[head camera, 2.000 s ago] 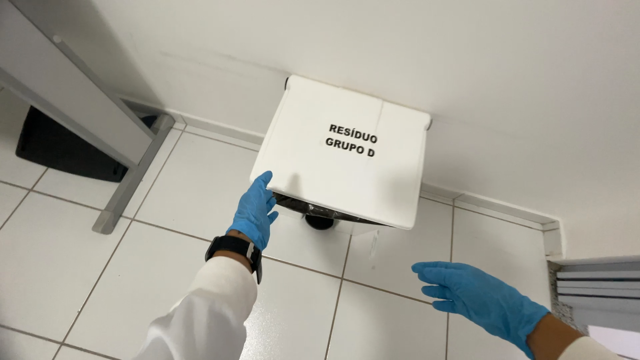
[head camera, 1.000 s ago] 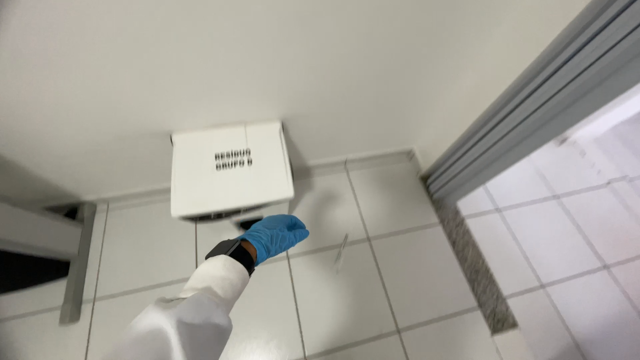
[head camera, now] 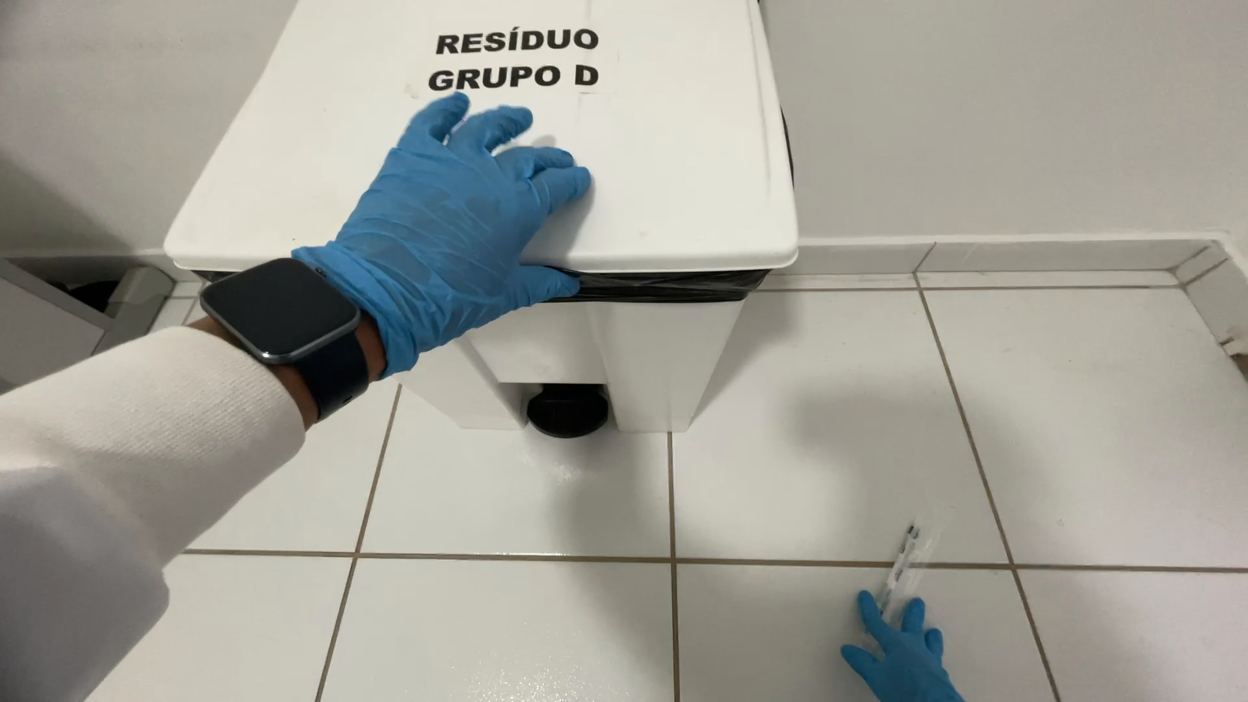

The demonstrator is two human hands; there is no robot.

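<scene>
My left hand (head camera: 448, 214), in a blue disposable glove with a smartwatch (head camera: 283, 312) at the wrist, rests spread on the front of the closed lid of a white pedal bin (head camera: 682, 175). Its thumb lies at the lid's front edge, by the black bin liner (head camera: 673, 286). Low at the right, my right hand (head camera: 902, 648), also gloved in blue, reaches down to a small clear item (head camera: 902, 565) on the floor, perhaps a syringe or thin plastic wrapper. The fingertips are at its lower end, spread apart; a grip on it does not show.
The bin stands against a pale wall (head camera: 975, 117) with a tiled skirting (head camera: 1053, 257). Its black pedal (head camera: 567, 409) juts out low at the front. White floor tiles (head camera: 799, 390) spread around it. A grey furniture leg (head camera: 136, 297) stands at the left.
My left hand has come from beside the bin's front edge onto its lid. My right hand, out of view one second ago, is now down by the clear item. The view has moved closer to the bin.
</scene>
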